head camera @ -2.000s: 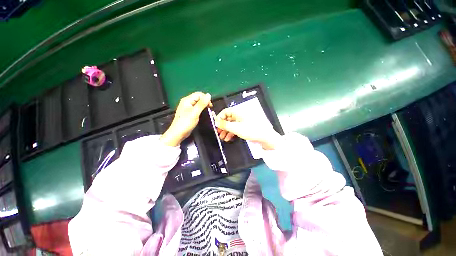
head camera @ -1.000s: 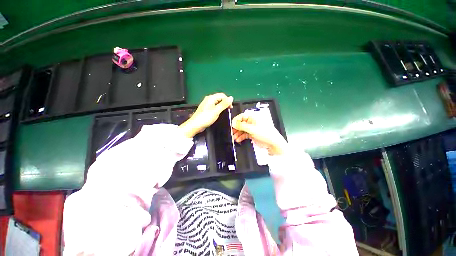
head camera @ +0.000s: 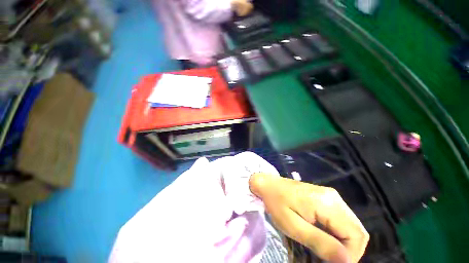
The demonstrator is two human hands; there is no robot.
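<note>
My left hand reaches from its pale pink sleeve towards the lower right, with its fingers bent and its tips near the bottom edge. Whether it holds anything cannot be told. My right hand is out of the picture. The working black slotted tray lies on the green bench, partly hidden behind my left hand, with glossy dark phone units in its slots. A second black tray lies beside it, with a dark phone unit at its far end and a small pink counter on it.
Another black tray holds several phone units on the green bench. A red crate beside the bench carries white papers. A person in a pink coat stands beyond. Brown cardboard is at the left.
The view has swung left, bringing the red crate and the person into view. My right hand has left the picture. The thin slab held between both hands no longer shows.
</note>
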